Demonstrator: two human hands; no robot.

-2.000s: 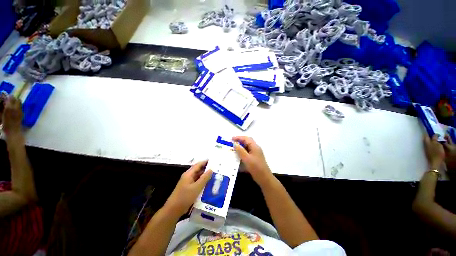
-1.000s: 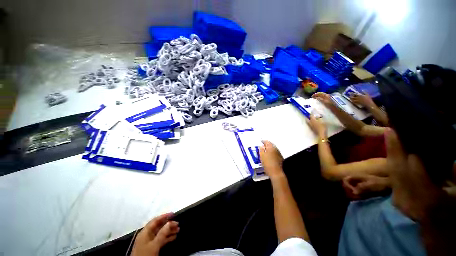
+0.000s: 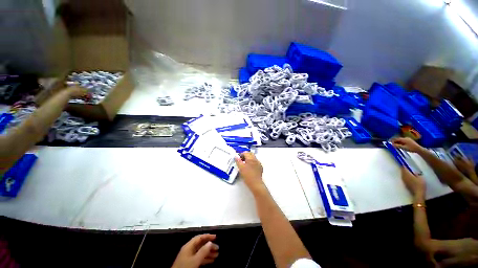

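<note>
Flat white and blue retail boxes (image 3: pixel 212 152) lie in a loose overlapping pile in the middle of the tabletop. My right hand (image 3: pixel 249 168) is at the right front corner of the pile, fingertips on the edge of the front box. My left hand (image 3: pixel 197 251) is low at the table's front edge, fingers curled apart, holding nothing. A packed box (image 3: pixel 335 192) lies on the table to the right of my right hand, blue showing through its window. A single coiled cable (image 3: pixel 305 157) lies at its far end.
A large cable heap (image 3: pixel 283 99) stands behind the boxes, with stacked blue trays (image 3: pixel 314 60) behind it. A cardboard carton (image 3: pixel 118 97) of small white pieces is at back left, a neighbour's arm (image 3: pixel 39 125) reaching in. Another neighbour's hands (image 3: pixel 411 170) hold a box at right.
The box that was in my hands now lies on the table at right. My right hand has moved from it to the flat box pile. The camera view has turned.
</note>
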